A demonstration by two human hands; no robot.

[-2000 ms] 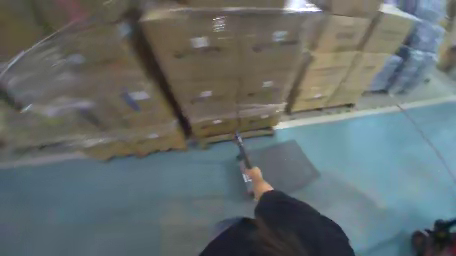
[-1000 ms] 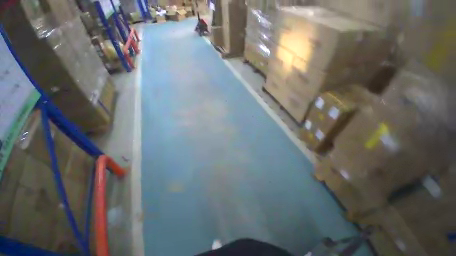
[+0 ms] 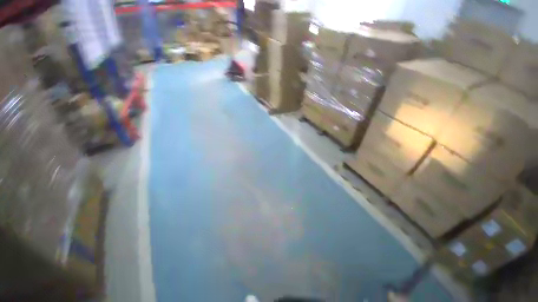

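Observation:
No left hand shows in the head view. At the bottom edge, right of centre, a small blurred pale shape [image 3: 399, 296] may be part of my right hand, cut off by the edge. A dark blurred bar [image 3: 420, 276] runs up and right from it, beside the labelled carton. Whether the hand grips the bar cannot be told. A dark patch of clothing [image 3: 301, 299] shows at the bottom centre.
Stacked cartons [image 3: 413, 141] and wrapped cartons [image 3: 339, 82] stand on pallets at right. A labelled carton [image 3: 486, 242] is low right. Wrapped goods [image 3: 35, 153] and a blue rack post [image 3: 103, 97] with a red-orange guard [image 3: 133, 106] line the left. A red pallet jack [image 3: 236, 71] stands ahead.
The view has turned from the cartons and grey platform to the aisle and moved forward along it. The hand on a dark handle, clear two seconds ago, is no longer clearly visible.

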